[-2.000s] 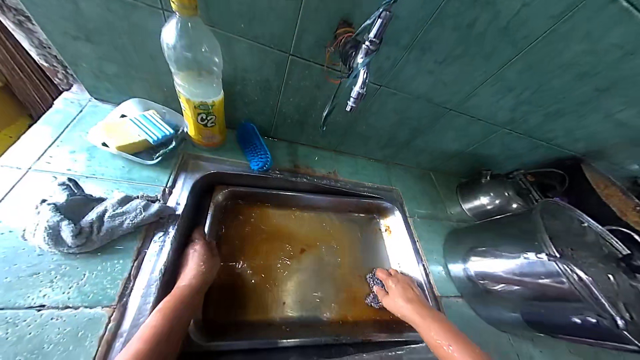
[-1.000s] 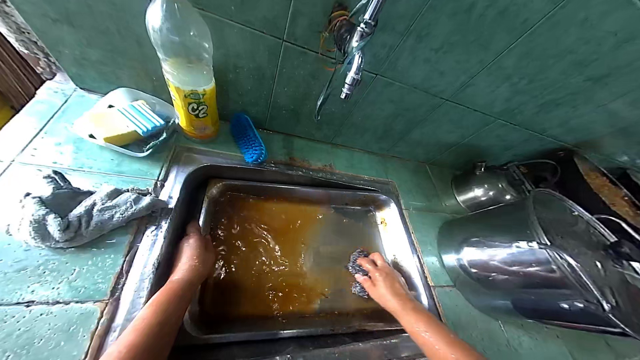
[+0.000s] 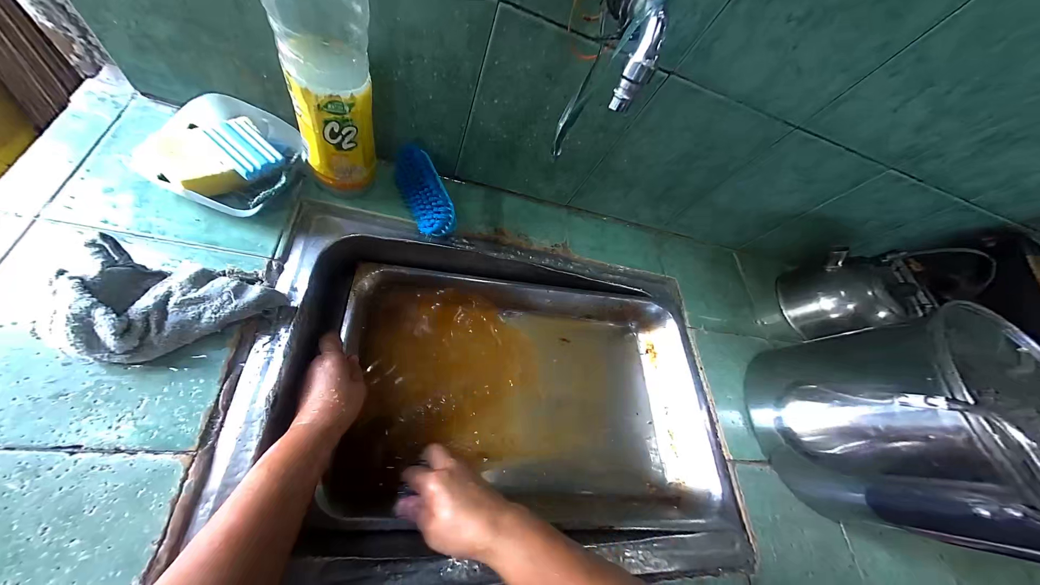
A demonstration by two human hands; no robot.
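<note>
A rectangular stainless steel baking tray point(image 3: 585, 301) sits in the sink basin point(image 3: 325, 268), with brown liquid pooled mostly over its left half. My left hand point(image 3: 331, 386) grips the tray's left rim. Near the front left corner of the tray, my right hand point(image 3: 447, 496) is closed around a dark scouring pad, which is mostly hidden under the fingers and blurred. Rusty brown residue marks the tray's right wall.
Left of the sink lies a grey cloth point(image 3: 146, 313). Behind it are a plastic dish point(image 3: 236, 207) with a sponge point(image 3: 207, 166), a C2 bottle point(image 3: 333, 122) and a blue brush point(image 3: 425, 193). A faucet point(image 3: 638, 61) overhangs. Right stand a large metal pot point(image 3: 861, 422) and a smaller metal vessel point(image 3: 837, 301).
My right hand has moved with the pad from the tray's right side to its front left. The brown liquid has shifted leftward. My left hand has stayed at the left rim.
</note>
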